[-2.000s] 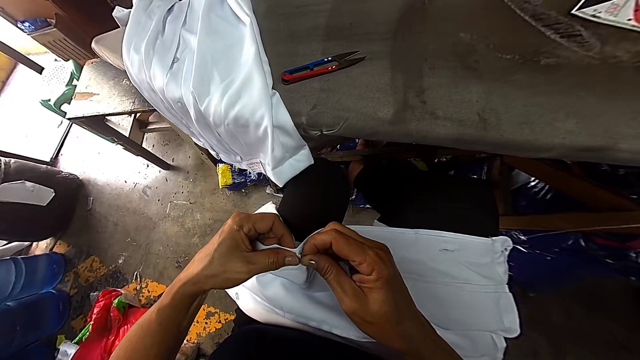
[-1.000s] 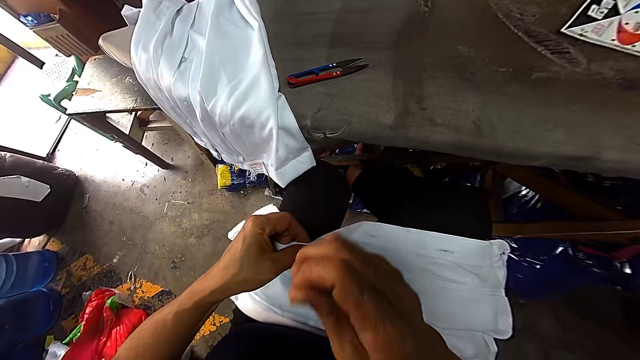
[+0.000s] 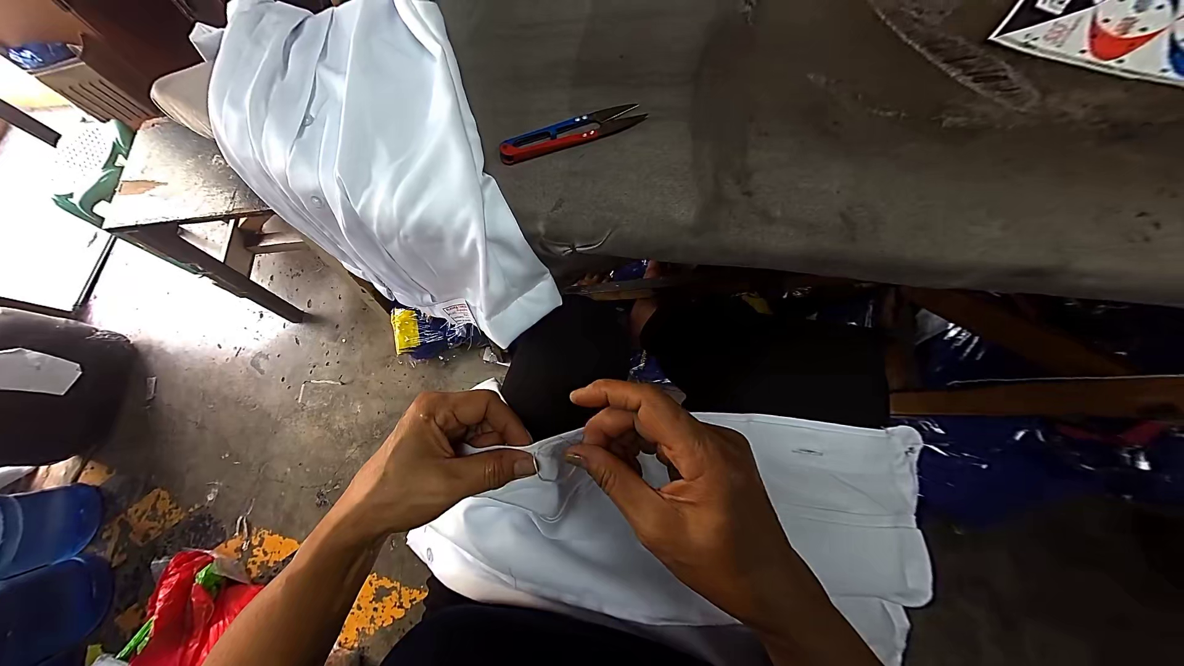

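Observation:
A white cloth garment (image 3: 814,518) with buttonholes lies across my lap. My left hand (image 3: 462,453) pinches its edge between thumb and fingers. Close by on the right, my right hand (image 3: 666,462) has its thumb and a fingertip at the same edge, with the index finger raised; whether it grips the cloth I cannot tell. Thread snips (image 3: 569,134) with blue and red handles lie on the grey covered table beyond my hands. Left of the snips, a white buttoned shirt (image 3: 361,157) hangs over the table's corner.
The grey table (image 3: 832,185) spans the upper right, with a printed sheet (image 3: 1110,37) at its far edge. At left are a wooden stool (image 3: 185,180) and a green chair (image 3: 102,171). Blue bottles (image 3: 51,546) and a red plastic bag (image 3: 190,610) are at lower left.
My right hand was blurred in motion in front of the cloth one second ago; it is now beside my left hand at the edge, index finger lifted. My left hand has kept its pinch.

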